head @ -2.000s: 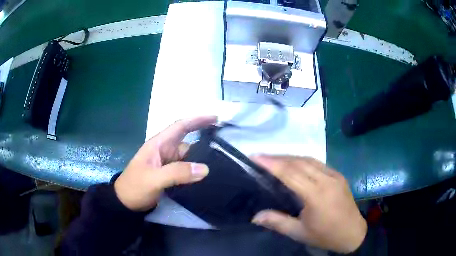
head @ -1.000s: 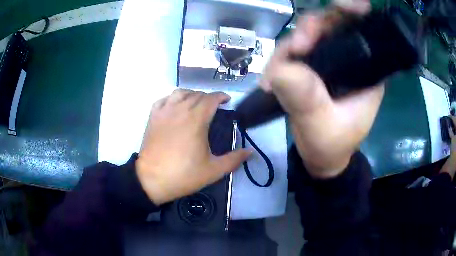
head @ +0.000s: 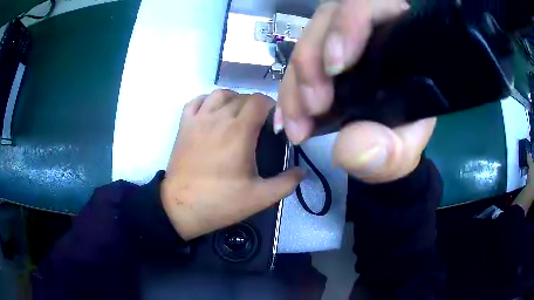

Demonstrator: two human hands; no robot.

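Observation:
A black speaker unit (head: 236,241) with a round ringed speaker lies on the white sheet (head: 153,76), near the lower middle. Its black wrist strap (head: 313,193) loops out to the right. My left hand (head: 225,161) grips the unit's far part from above, thumb at its right edge. My right hand (head: 357,99) holds the thick black electric screwdriver (head: 416,70) tilted over the unit's far end. The driver's bit and tip are hidden behind my right fingers, so contact cannot be told.
The white-grey screw feeder (head: 246,50) stands just beyond the unit, partly covered by my right hand. Another black unit (head: 13,44) with a pale strip lies at the far left on the green bench (head: 70,105). Part of another person's arm (head: 523,196) shows at the right edge.
Since two seconds ago, the unit was laid down and turned, and my right hand took up the screwdriver. In the last second, my right fingers moved down and left toward the unit's far end.

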